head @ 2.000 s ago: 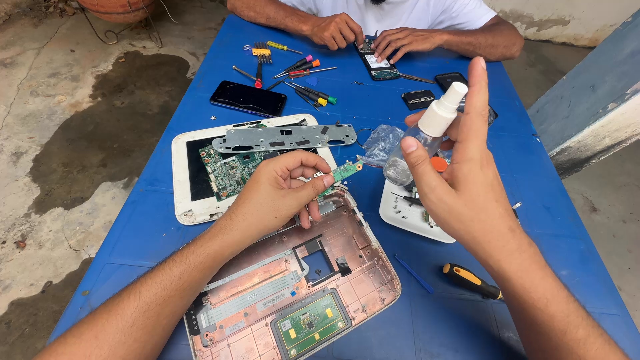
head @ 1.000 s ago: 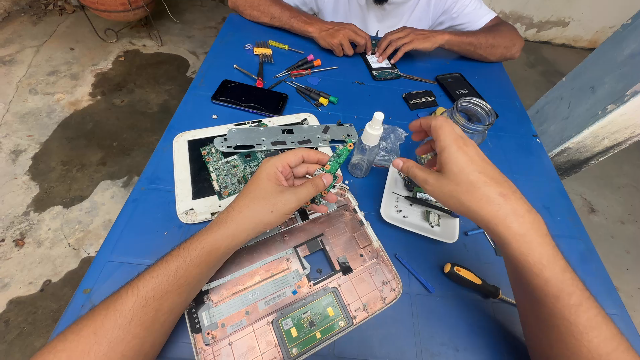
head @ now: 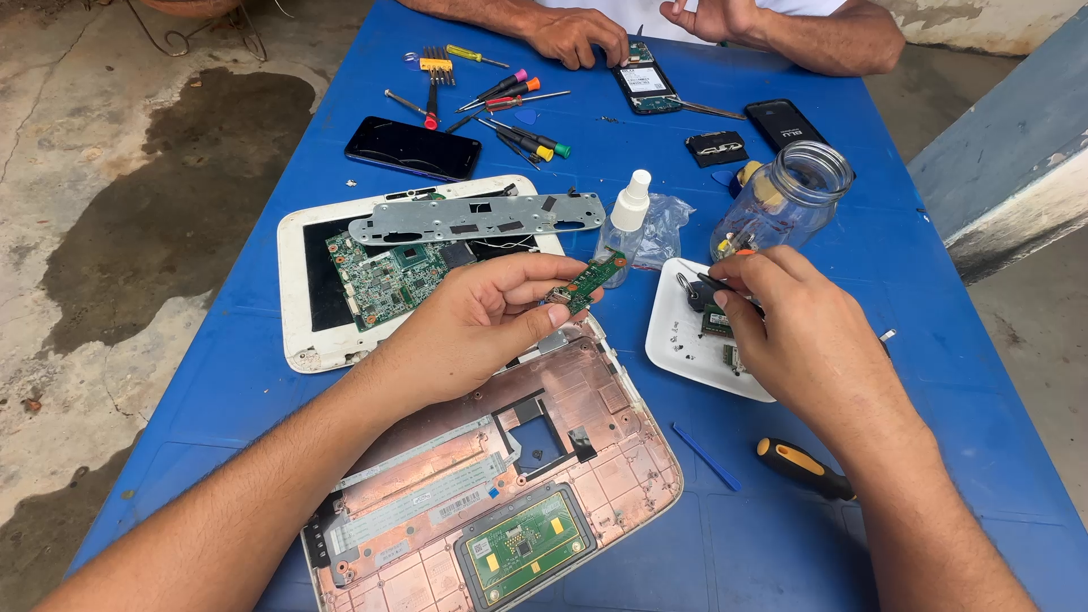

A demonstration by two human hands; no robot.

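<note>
My left hand (head: 501, 319) holds a small green circuit board (head: 591, 285) between thumb and fingers, above the upper edge of a copper-coated laptop casing (head: 595, 408) with a touchpad board. Over a white foam tray (head: 667, 344), my right hand (head: 786, 319) pinches a thin dark tool (head: 718, 282), whose kind I cannot tell. A memory module (head: 716, 320) and small screws lie in the tray. Behind the left hand, a green motherboard (head: 382, 285) and a metal bracket (head: 476, 218) rest on a white-framed screen panel (head: 297, 340). A clear spray bottle (head: 629, 212) stands between the hands.
A glass jar (head: 786, 200) stands behind the tray. A black-and-yellow screwdriver (head: 803, 467) and a blue pry tool (head: 707, 456) lie near my right forearm. Several screwdrivers (head: 518, 140) and a dark phone (head: 413, 148) lie farther back. Across the table, a person's hands are at an opened phone (head: 646, 81).
My right hand let go of the spray bottle, which now stands on the table, and moved down to the tray, where it holds a thin tool. The left hand still holds the small board.
</note>
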